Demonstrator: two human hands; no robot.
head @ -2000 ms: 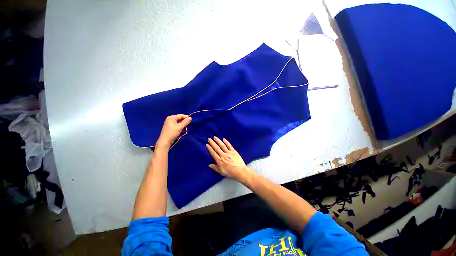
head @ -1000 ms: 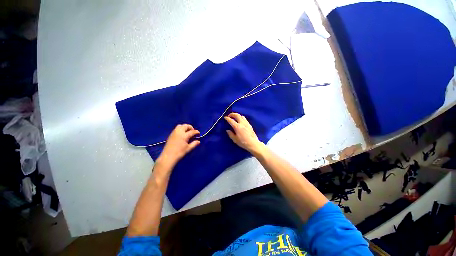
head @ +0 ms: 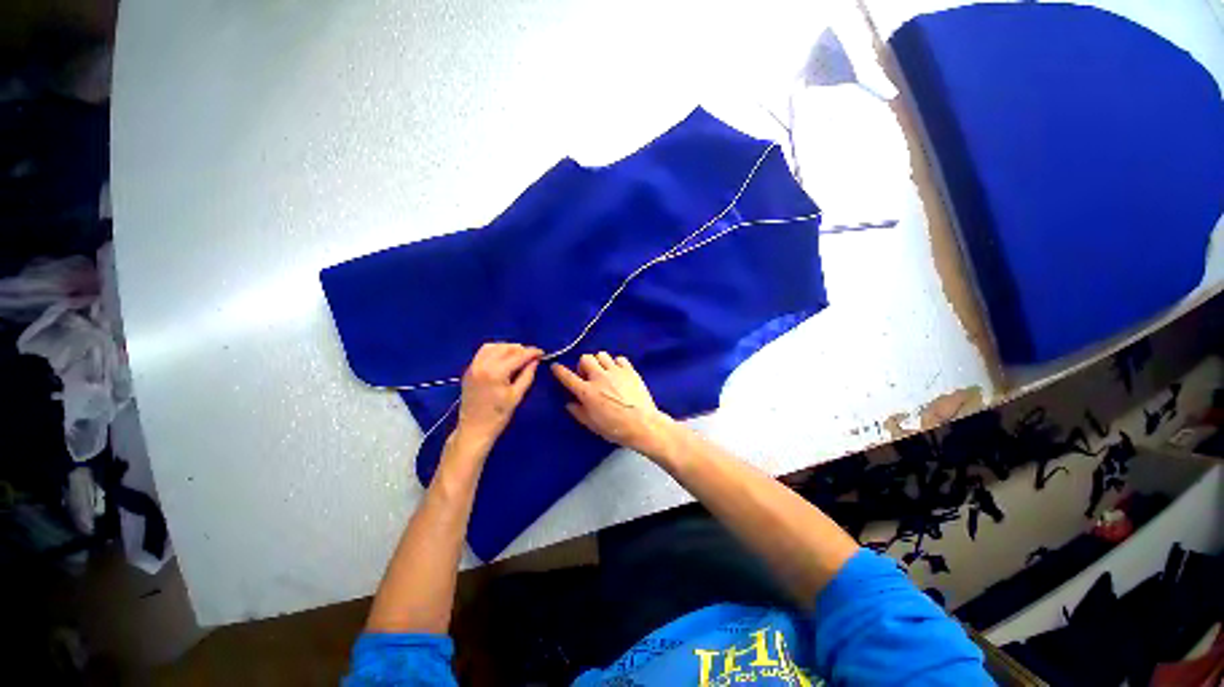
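Note:
The blue sample bodice (head: 577,255) lies flat on the white table, with thin pale piping (head: 619,289) curving along its front edges. My left hand (head: 501,387) pinches the piped front edge near the middle of the garment between thumb and fingers. My right hand (head: 609,399) lies just right of it on the blue cloth, index finger pointing at the piped edge, thumb and fingers apart; it grips nothing that I can see. Below my left hand a second piped edge shows at the lower left.
A thick royal-blue fabric stack (head: 1074,181) with a curved edge lies at the right of the white table (head: 242,497). A white paper sheet (head: 852,168) with a drawing lies between it and the bodice. Dark scraps (head: 966,490) hang below the table edge. Pale cloth (head: 81,383) is at far left.
My left hand has moved slightly right and now pinches the piped edge. My right hand has moved down and left, beside it. The lower front edge has opened a little, showing its piping at the lower left.

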